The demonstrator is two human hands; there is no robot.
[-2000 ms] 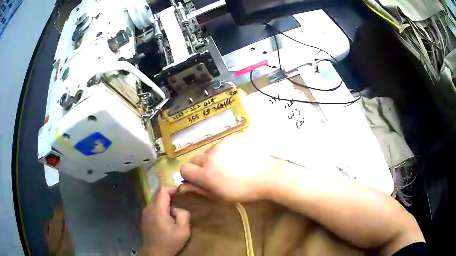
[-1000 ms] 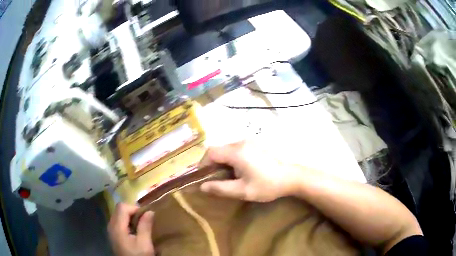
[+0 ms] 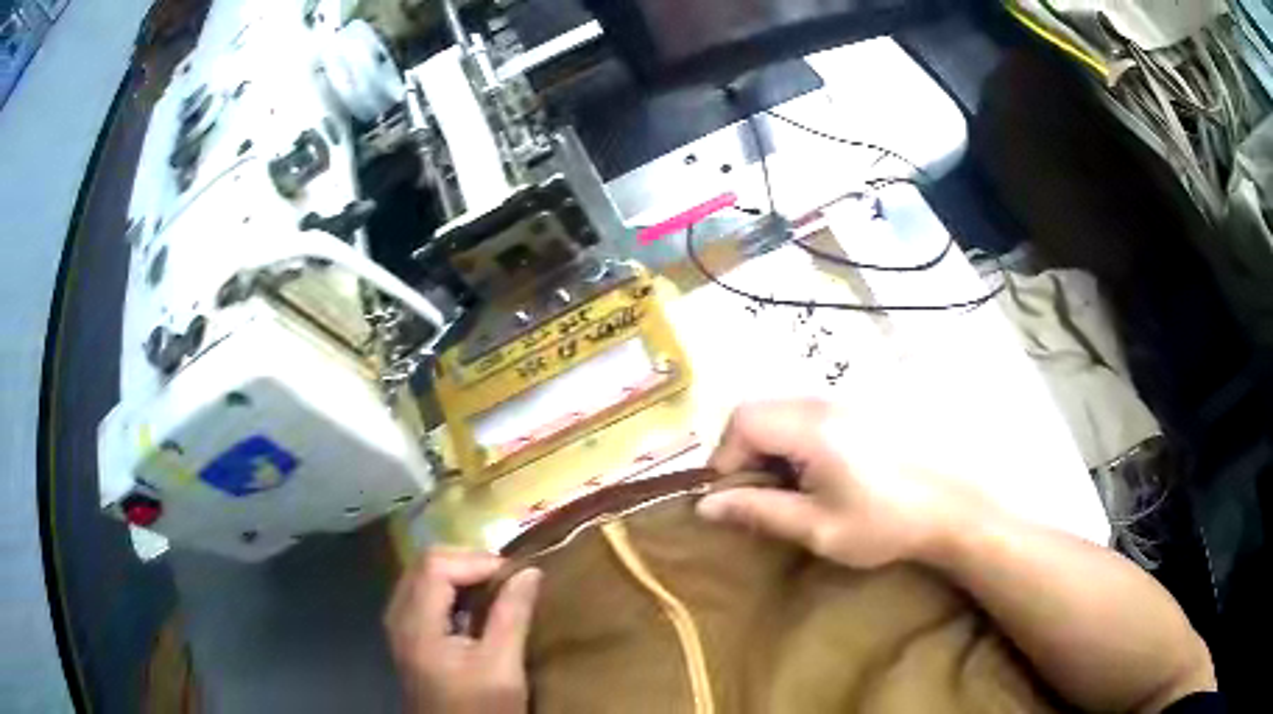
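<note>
A large brown garment piece (image 3: 824, 635) lies in front of me, with a thin tan tape (image 3: 656, 586) running down it. Its darker folded edge (image 3: 593, 505) is stretched between my hands, just in front of the yellow clamp frame (image 3: 570, 444). My left hand (image 3: 468, 628) pinches the edge's left end between thumb and fingers. My right hand (image 3: 824, 488) pinches it further right, fingers on top and thumb on the near side. The frame has handwriting and a long window with small red marks. The cloth is not under the frame's window.
The white machine head (image 3: 265, 433) stands at left, with a metal clamp bracket (image 3: 517, 251) behind the frame. A pink stick (image 3: 687, 218) and a black cable (image 3: 852, 301) lie on the white plate (image 3: 921, 419). Beige bundles (image 3: 1187, 98) hang at right.
The hands were close together at the frame's front with the cloth bunched; they have since spread apart and hold the folded edge stretched. The right hand has moved right. The camera view has shifted.
</note>
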